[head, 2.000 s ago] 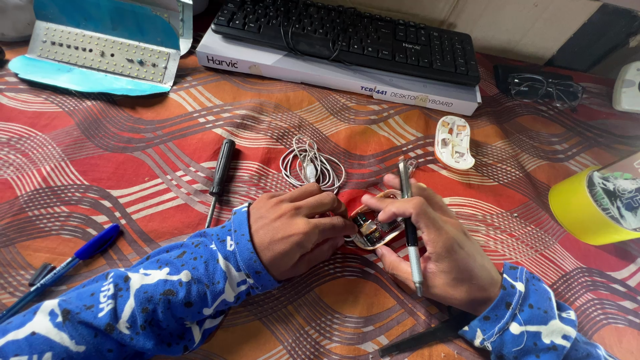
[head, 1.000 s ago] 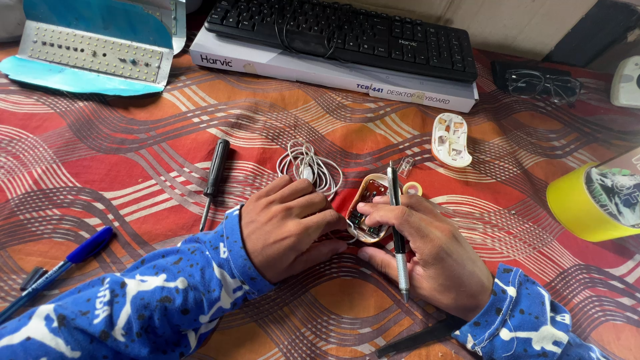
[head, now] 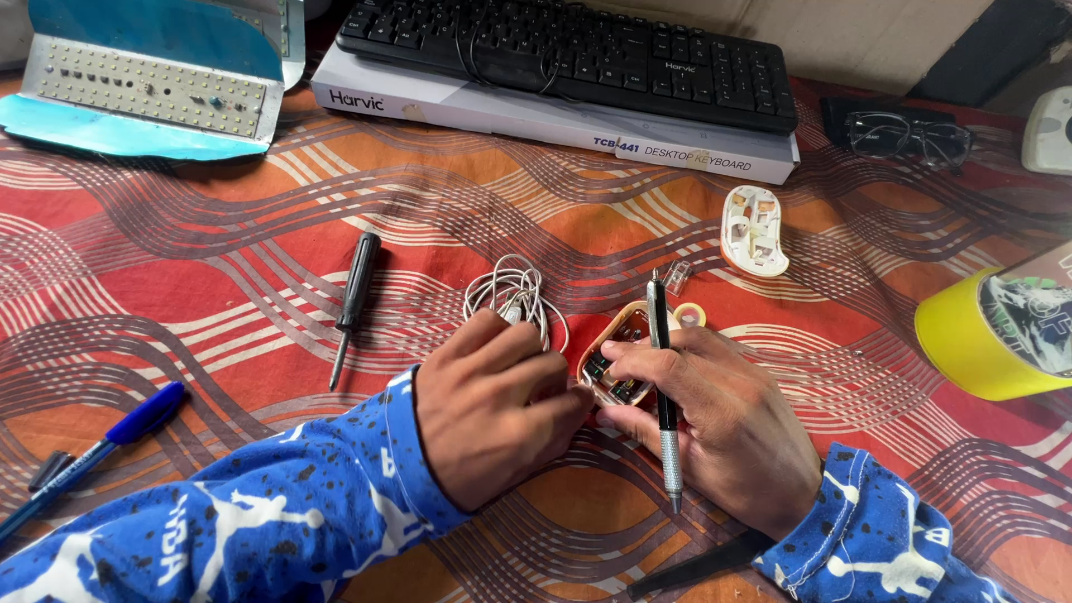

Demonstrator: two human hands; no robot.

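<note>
My right hand point(head: 720, 410) grips the small white housing point(head: 636, 314), whose side facing me shows a circuit board point(head: 599, 364). A black and silver pen-like tool point(head: 662, 335) lies between the fingers of the same hand, over the housing. Curled fingers of my left hand point(head: 502, 402) meet at the housing's lower left edge; what they pinch is hidden. Just above the left hand is a coiled white cable point(head: 507, 285). Beyond the housing lie a small clear plastic piece point(head: 677, 277) and a white cover point(head: 754, 232) with its inner side up.
A screwdriver point(head: 358, 285) and a blue pen point(head: 109, 440) lie to the left. Behind stand a black keyboard point(head: 586, 59) on its box point(head: 502, 126) and an LED panel point(head: 151, 88). Eyeglasses point(head: 909, 138) and a yellow container point(head: 971, 335) are at the right; a dark strip point(head: 695, 565) lies near the right sleeve.
My left hand has drawn back from over the circuit board to the housing's left edge. The pen-like tool stays in my right hand, tilted a little differently.
</note>
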